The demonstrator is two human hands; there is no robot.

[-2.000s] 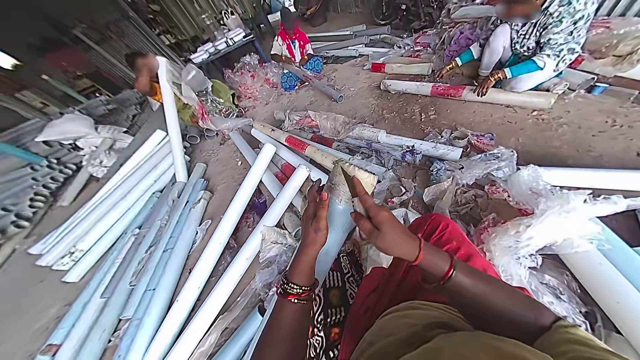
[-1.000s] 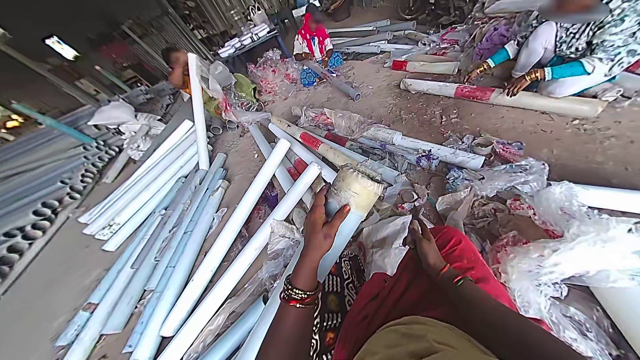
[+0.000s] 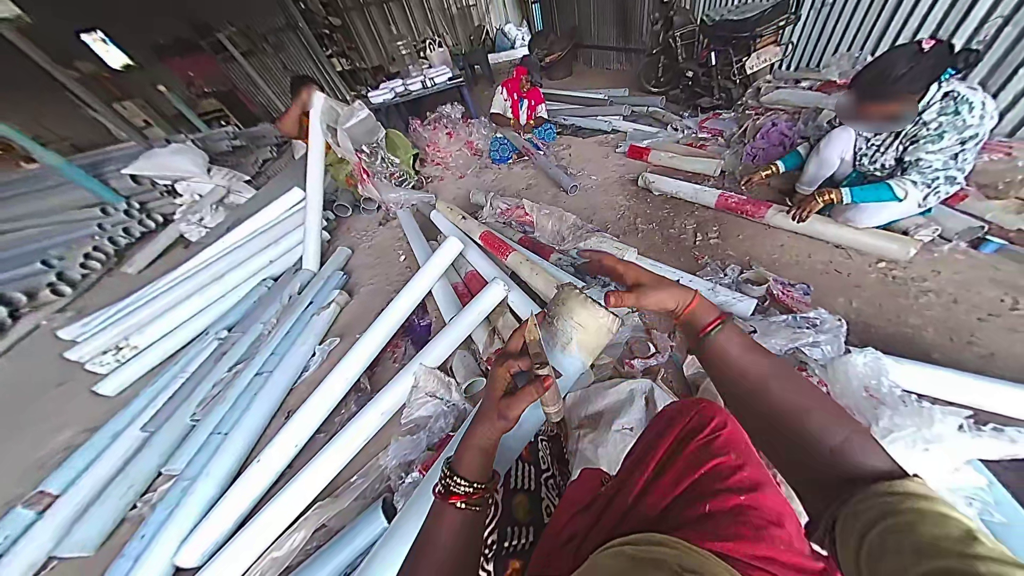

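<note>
A pale blue plastic pipe (image 3: 524,436) slants up from my lap, its end wrapped in a worn, cream-coloured sleeve or tape (image 3: 582,320). In my left hand (image 3: 512,380) is a knife (image 3: 542,364) with a short pointed blade, tip upward, lying against the pipe's near side. My right hand (image 3: 640,284) has its fingers spread at the top right edge of the wrapped end; whether it grips the wrap is not plain.
White pipes (image 3: 352,432) and stacked blue-grey pipes (image 3: 240,400) lie at left. Crumpled clear plastic film (image 3: 896,416) is at right. A co-worker (image 3: 920,136) crouches over a long pipe (image 3: 792,220) at upper right; others sit at the back. A motorcycle (image 3: 712,56) stands behind.
The knife, in my right hand two seconds ago, is now in my left. My right hand has moved up to the pipe's end from beside it. The view has shifted somewhat.
</note>
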